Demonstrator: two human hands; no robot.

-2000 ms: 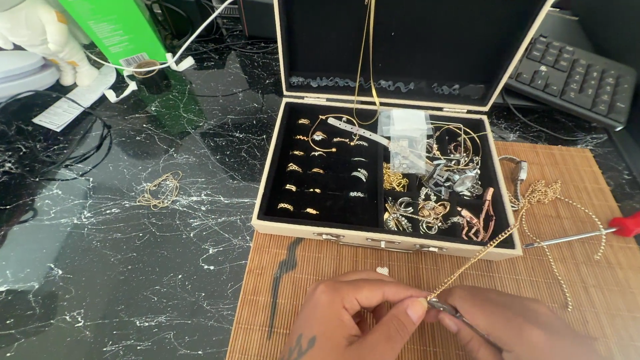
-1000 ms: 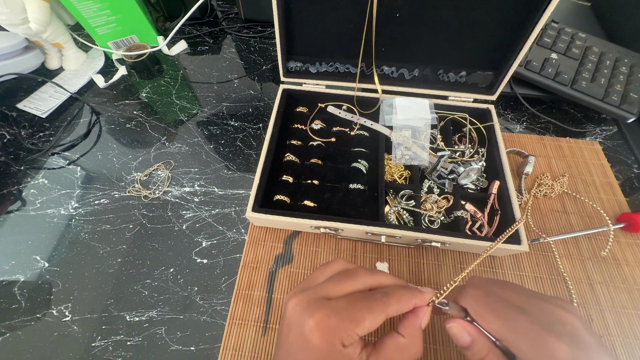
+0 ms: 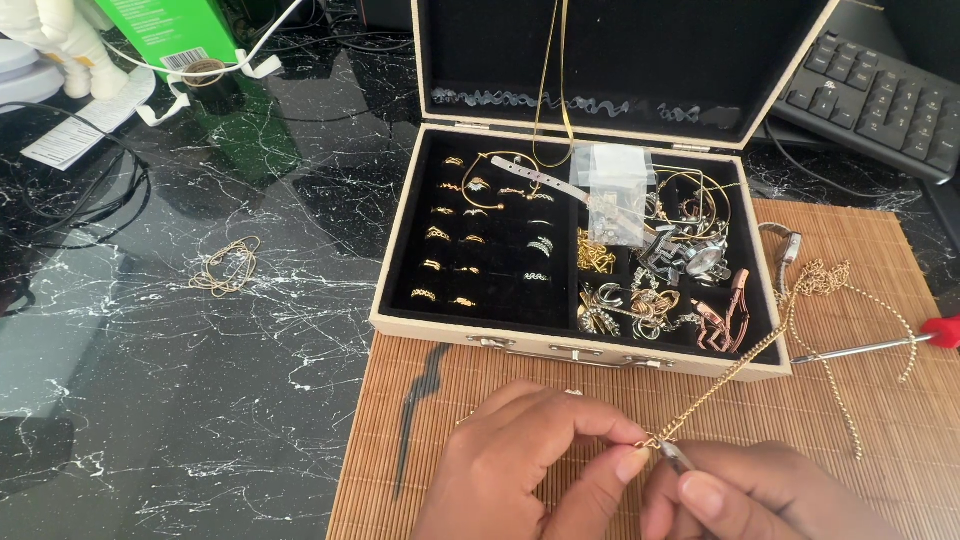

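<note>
My left hand [image 3: 536, 457] pinches the end of a gold-coloured chain [image 3: 724, 379] between thumb and forefinger, over the bamboo mat. My right hand [image 3: 739, 491] grips a small metal tool [image 3: 677, 456], probably pliers, mostly hidden by the fingers, with its tip at the chain's end links. From there the chain runs up right, past the corner of the jewelry box, to a tangled heap [image 3: 821, 277] on the mat. The open jewelry box [image 3: 450, 330] holds rows of rings [image 3: 437, 234] at left and bracelets, a watch [image 3: 705, 259] and small plastic bags [image 3: 615, 187] at right.
A screwdriver [image 3: 862, 350] with a red handle lies at the right of the bamboo mat [image 3: 885, 420]. A thin tangled chain [image 3: 227, 266] rests on the black marbled tabletop [image 3: 187, 420]. Behind are a keyboard [image 3: 874, 105], a green box [image 3: 169, 34] and cables.
Both hands stay together at the chain's end. The fingers and the tool have shifted slightly around the end links; the chain is still held.
</note>
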